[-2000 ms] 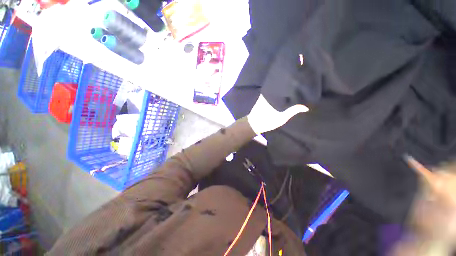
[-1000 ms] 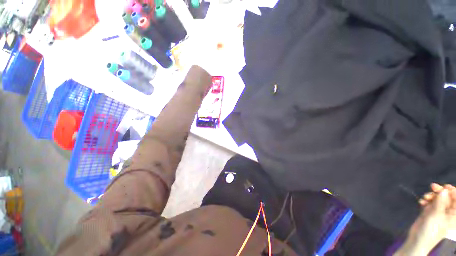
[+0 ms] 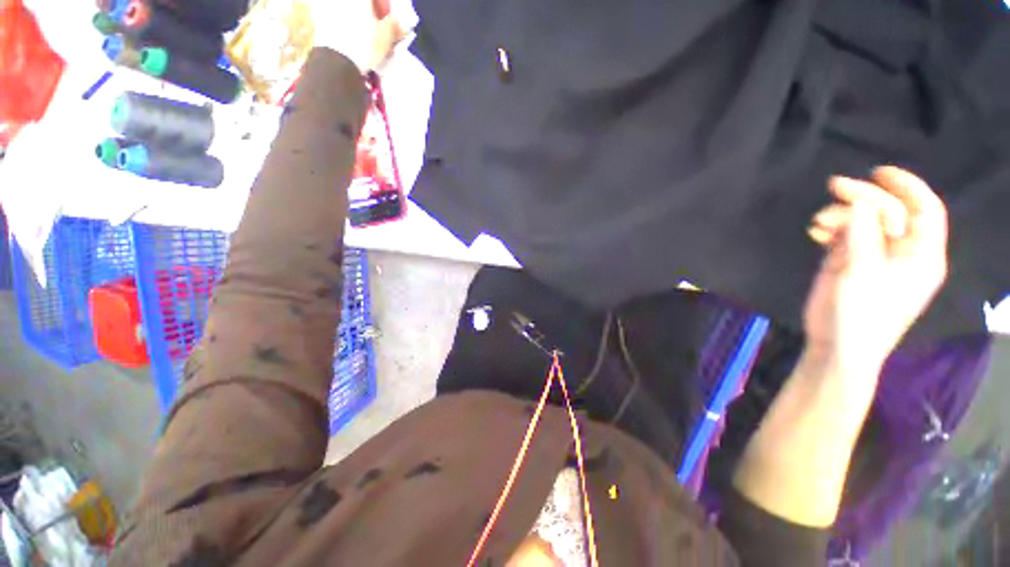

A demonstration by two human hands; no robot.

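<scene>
The black garment (image 3: 665, 144) covers the table from the middle to the right. A small shiny button (image 3: 504, 62) glints on it near the top. My left hand (image 3: 382, 31) is at the top edge, washed out by glare, beyond the phone and beside the gold patterned box. Its fingertips and any hold are unclear. My right hand (image 3: 880, 244) is raised over the garment's near right part, fingers curled. No needle or thread shows at its fingertips. Small dark snips (image 3: 528, 330) lie on my lap at the end of the red cord (image 3: 521, 460).
The phone (image 3: 380, 161) lies left of the garment, partly behind my left sleeve. The gold box (image 3: 269, 47) and thread cones (image 3: 166, 120) stand on the table at upper left. Blue baskets (image 3: 155, 321) are below left. A blue-edged basket (image 3: 725, 382) and purple cloth (image 3: 925, 410) are below right.
My left hand has moved from the garment to the table's far side by the gold box. My right hand has come up and inward from the lower right. The view has shifted right.
</scene>
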